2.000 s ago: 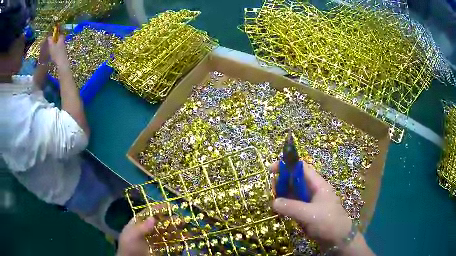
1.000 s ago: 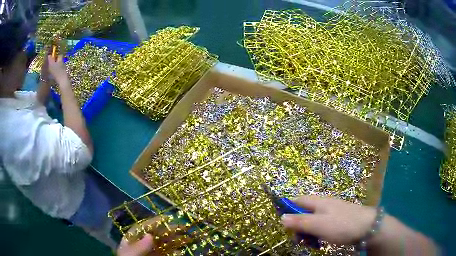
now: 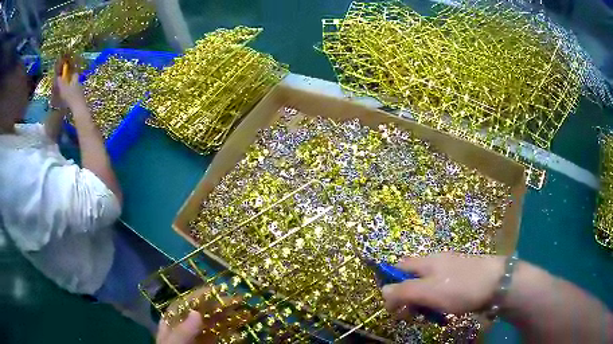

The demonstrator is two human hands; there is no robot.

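Observation:
My left hand (image 3: 195, 319), at the bottom edge and partly cut off, holds a gold sprue frame (image 3: 232, 228) by its left end. The frame lies tilted over the near side of a cardboard box (image 3: 430, 138), with small shiny gold parts between its bars. My right hand (image 3: 447, 285) is closed around blue-handled side cutters (image 3: 396, 272). Their dark jaws point up-left at the frame's right part; whether the jaws touch a part cannot be told. Loose cut parts (image 3: 349, 154), gold and silver, cover the box floor.
Stacked gold frames (image 3: 215, 91) stand left of the box. A heap of frames (image 3: 457, 74) lies beyond it, more frames (image 3: 604, 195) at the right edge. A person in a white shirt (image 3: 54, 208) sits left, holding orange-handled cutters (image 3: 66, 72) by a blue bin (image 3: 124, 138).
My right hand has come down and right from above the box, and the cutters have turned from upright to pointing left at the frame. The frame is tilted more. My left hand still holds it.

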